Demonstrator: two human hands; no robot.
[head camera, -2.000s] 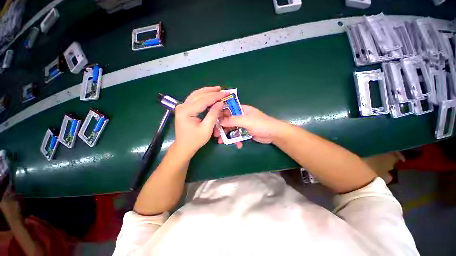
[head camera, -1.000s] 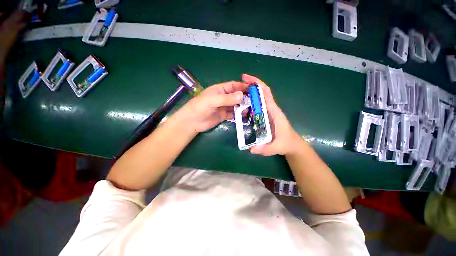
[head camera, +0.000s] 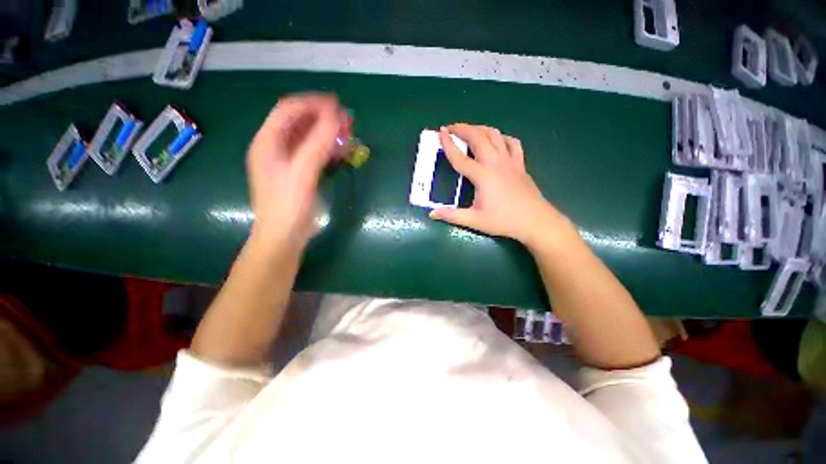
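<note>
A white housing (head camera: 424, 177) with a dark window lies front face up on the green bench, in the middle. No blue part shows on it. My right hand (head camera: 494, 186) holds it from the right, fingers at its top and thumb at its lower edge. My left hand (head camera: 294, 159) is blurred and curled around the mallet, left of the housing. The mallet's yellow-green face (head camera: 359, 155) sticks out at the right of this hand; its handle is mostly hidden or blurred.
Three open units (head camera: 168, 145) lie in a slanted row at left; another (head camera: 183, 56) lies across the pale strip (head camera: 408, 61). Bezels (head camera: 686, 213) are heaped at right. More housings (head camera: 656, 23) lie on the belt. A tray (head camera: 542, 326) shows below the bench edge.
The open unit with the blue part, held up in both hands, is now a housing lying face up on the bench under my right hand. My left hand has left it and moved left to the mallet.
</note>
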